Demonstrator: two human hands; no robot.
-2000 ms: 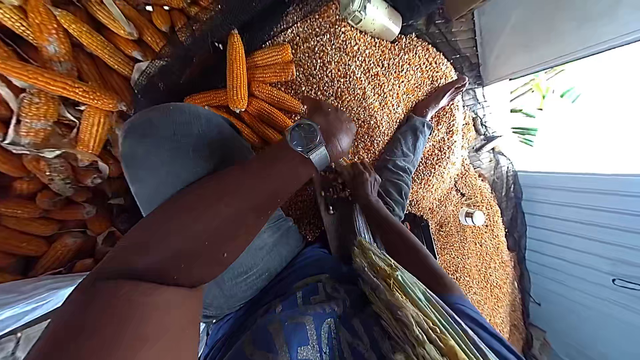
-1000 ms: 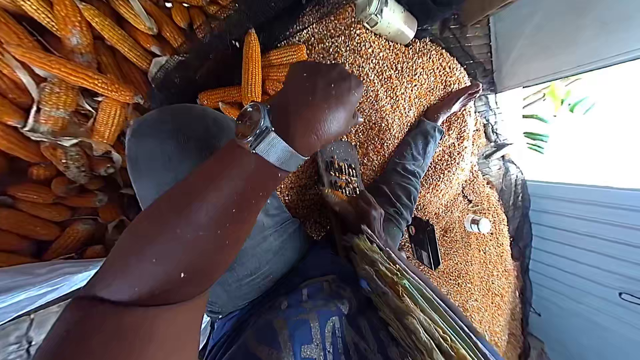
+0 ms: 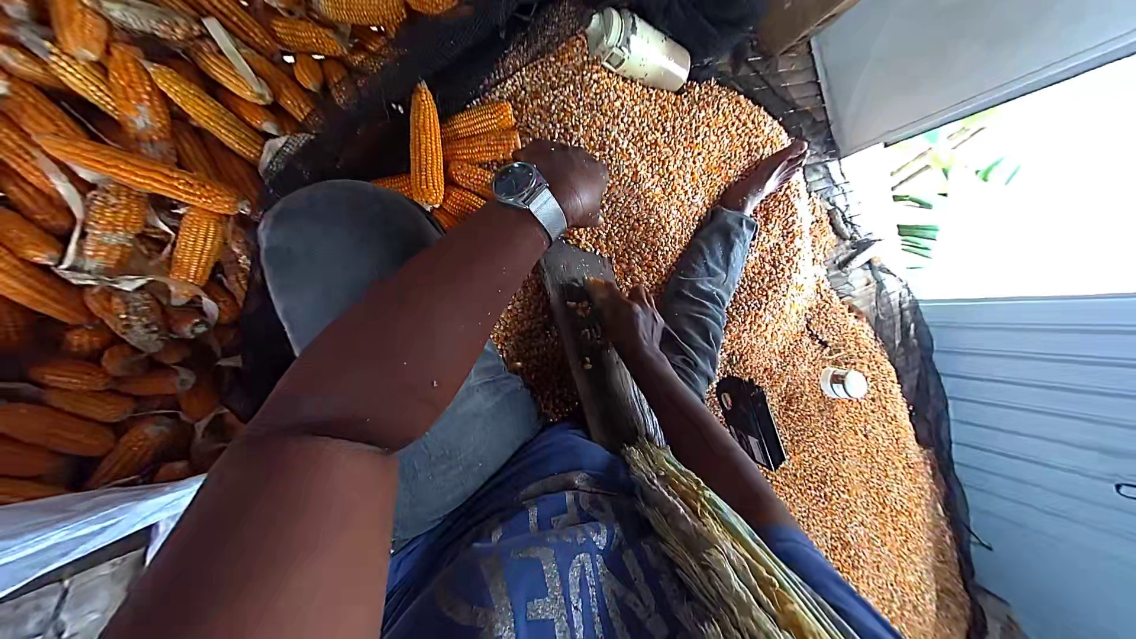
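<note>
My left hand [image 3: 568, 182], with a wristwatch [image 3: 517, 184] on its wrist, is closed in a fist beside husked corn cobs [image 3: 484, 146], above the loose kernels; whether it holds something is hidden. A dark wooden board [image 3: 590, 355] slants down toward my lap, with a hollowed, rough part where a few kernels lie. My right hand [image 3: 630, 319] is curled at the board's right edge, around what looks like an orange corn cob [image 3: 603, 288], mostly covered by the fingers. Dry plant stalks or husks [image 3: 710, 532] lie across the shirt below the board.
Corn kernels [image 3: 852, 479] spread over dark netting [image 3: 941, 417]. Many cobs [image 3: 142, 177] are heaped at the left. A whitish container [image 3: 639, 49] lies at the top, a small white-capped jar [image 3: 843, 382] and a black object [image 3: 752, 422] at the right. My bare foot [image 3: 768, 177] rests on the kernels.
Two seconds ago both hands were close together at the board. My left hand has since moved up and away from it. The black object, largely hidden then, is in full view.
</note>
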